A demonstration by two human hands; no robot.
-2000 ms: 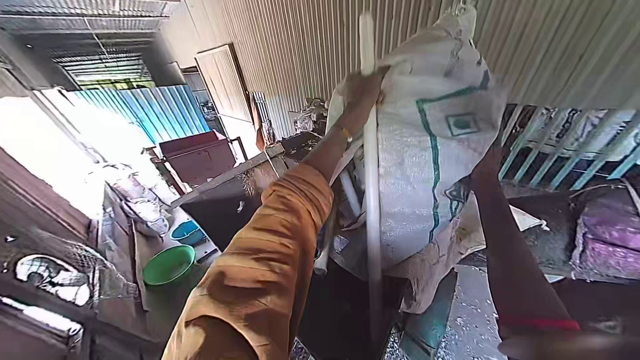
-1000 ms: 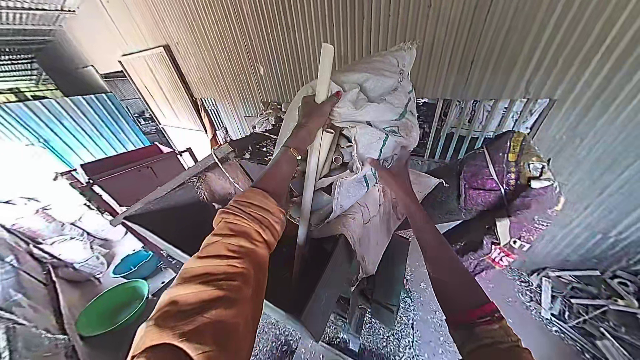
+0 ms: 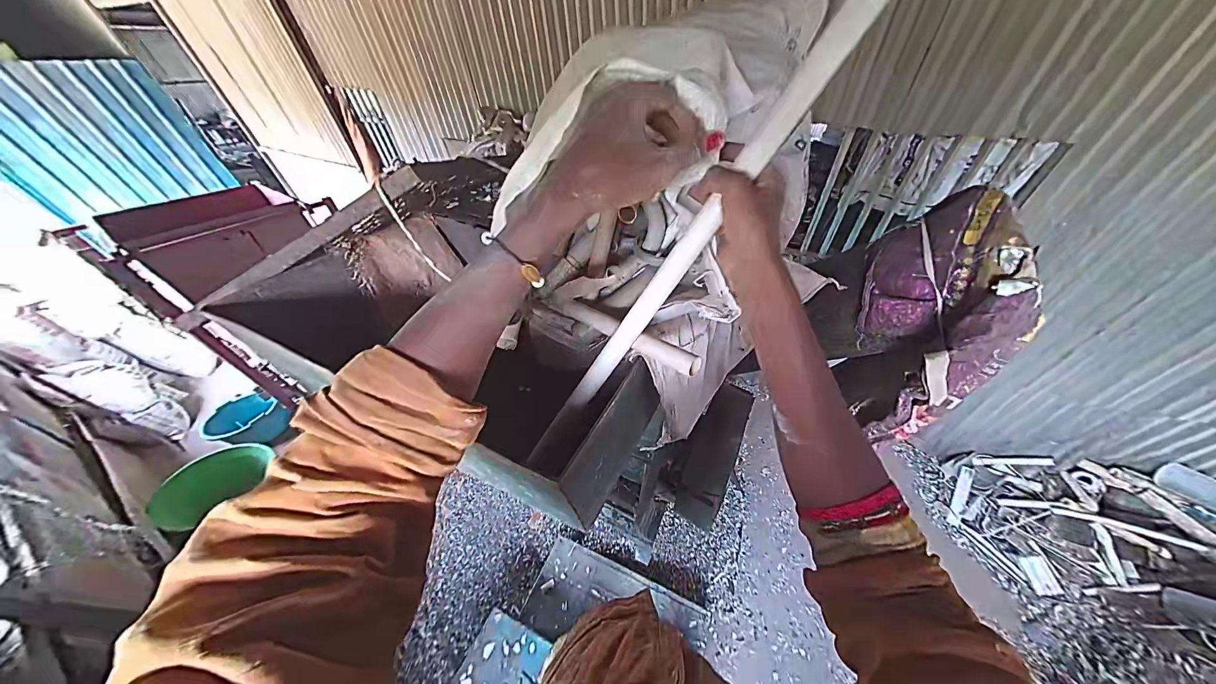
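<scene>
A long white plastic pipe (image 3: pixel 689 237) slants from the upper right down into a dark metal hopper (image 3: pixel 617 442). My right hand (image 3: pixel 746 209) is closed around the pipe near its middle. Just left of it, my left hand (image 3: pixel 632 142) is on the open edge of a white woven sack (image 3: pixel 774 47), its fingers curled and partly hidden by the sack cloth. Short pieces of pipe (image 3: pixel 655 347) lie in the sack's mouth and over the hopper, below my hands.
A green basin (image 3: pixel 209 484) and a blue basin (image 3: pixel 247 418) stand at the left. A purple sack (image 3: pixel 950 304) leans by the corrugated wall (image 3: pixel 1130 285). Scrap pipe pieces (image 3: pixel 1092 522) are heaped on the floor at the right. Pale chips cover the floor below the hopper.
My left hand held the pipe in both earlier frames and is now at the sack's edge. My right hand has gone from the sack to the pipe. The pipe now leans to the right.
</scene>
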